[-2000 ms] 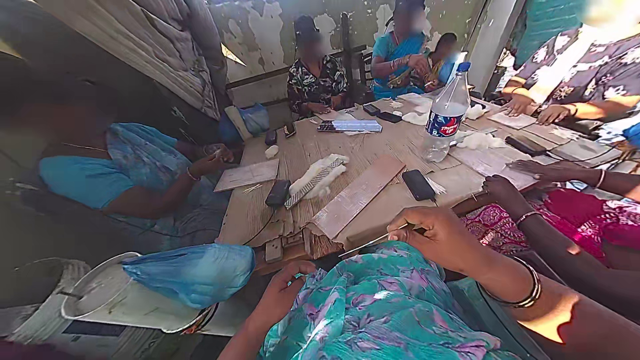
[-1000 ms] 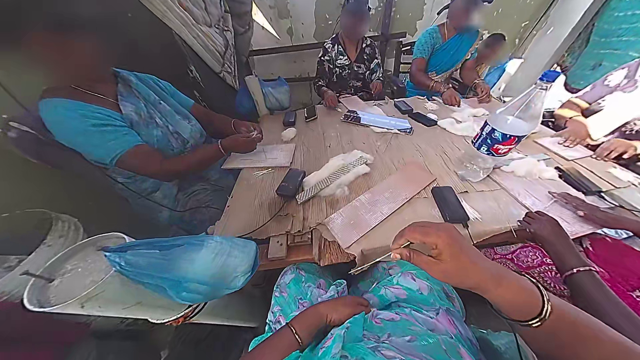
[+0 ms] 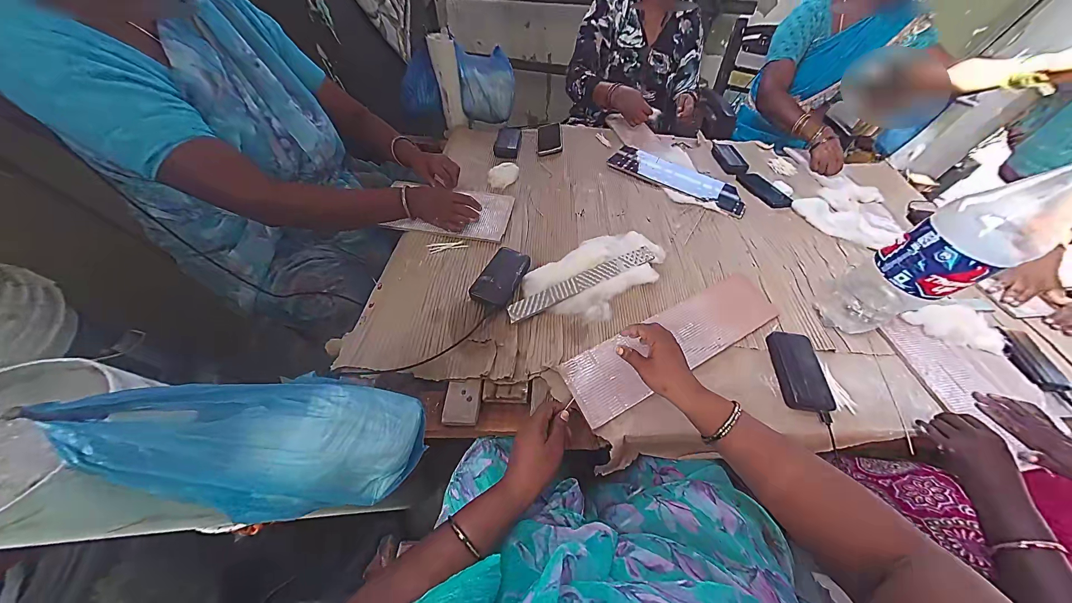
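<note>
My left hand (image 3: 543,442) is at the table's near edge, its fingertips closed on a thin stick by the lower left corner of a pinkish ribbed board (image 3: 670,347). My right hand (image 3: 657,358) rests over that board with bent fingers near its surface; whether something small is between them cannot be told. Beyond the board, a perforated metal strip (image 3: 582,285) lies on white cotton wool (image 3: 596,306). A black box with a cable (image 3: 500,276) stands left of the strip. Another black box (image 3: 800,371) lies to the right of the board, beside several thin white sticks (image 3: 840,389).
Cardboard (image 3: 578,201) covers the table. A plastic bottle (image 3: 946,251) lies tilted at the right. A blue plastic bag (image 3: 243,440) sits on a white bucket (image 3: 75,377) at the left. Co-workers' hands work around the table, one pair on a board (image 3: 494,219) at the left.
My right hand has moved from above my lap onto the pinkish board. My left hand has come up from my lap to the table edge. The view has shifted downward and closer to the table.
</note>
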